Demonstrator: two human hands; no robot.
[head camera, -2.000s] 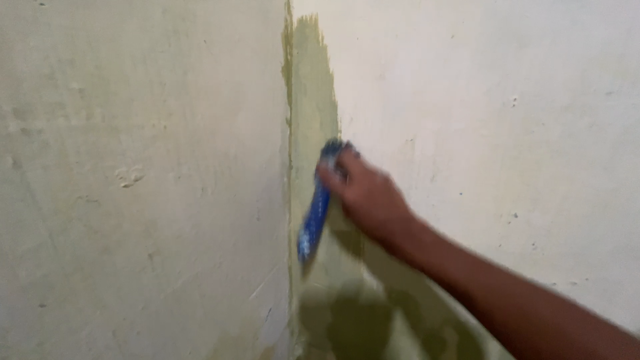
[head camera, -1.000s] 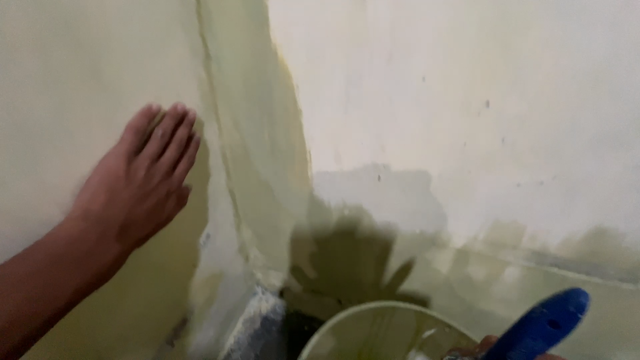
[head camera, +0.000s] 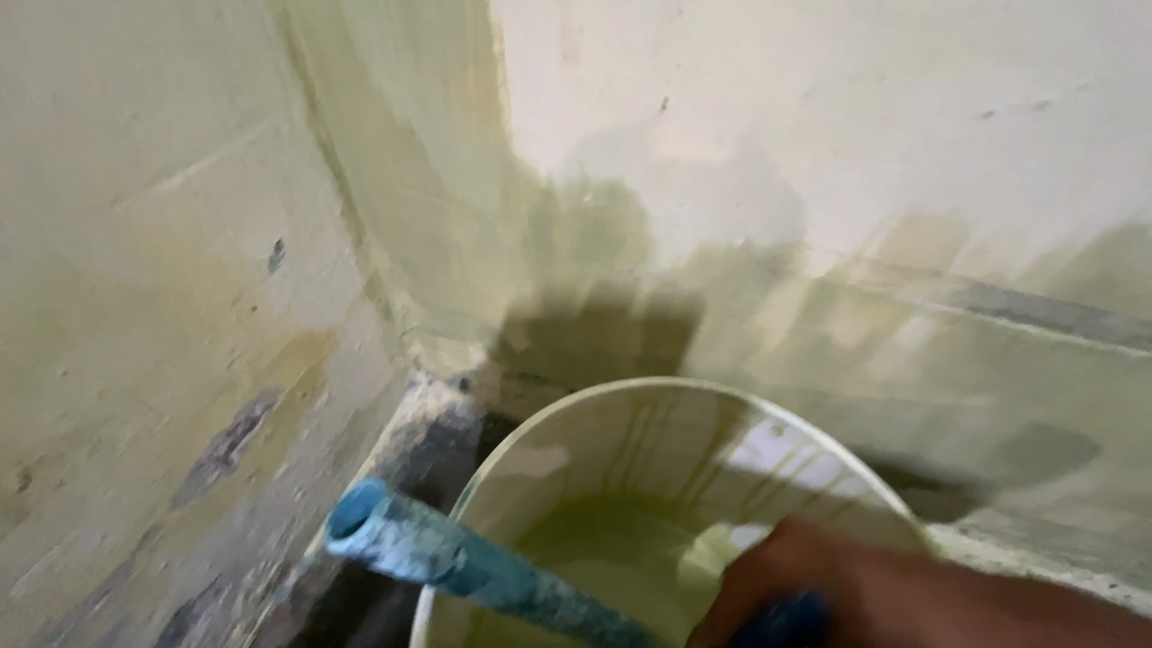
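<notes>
My right hand (head camera: 837, 576) reaches in from the lower right over a white plastic bucket (head camera: 666, 385). It is closed on a paintbrush whose blue handle (head camera: 783, 621) shows, blurred, at the bottom edge; the bristles are hidden. Inside the bucket lies yellow-green liquid paint (head camera: 603, 558), with drips down the inner wall. A blue pipe or pole (head camera: 486, 562), smeared with pale paint, slants across the bucket's left rim, its hollow end pointing up and left. My left hand is out of the picture.
Behind the bucket two walls meet in a corner (head camera: 342, 189), partly coated in green paint. The left wall (head camera: 180, 270) has chipped, bare patches. The right wall (head camera: 810, 108) is whitish above, with uneven green paint lower down. A rough grey ledge (head camera: 423, 423) runs beside the bucket.
My right hand and the brush have gone from the wall corner down to the bucket. My left hand, at the left wall one second ago, has left the view. The view has tilted down.
</notes>
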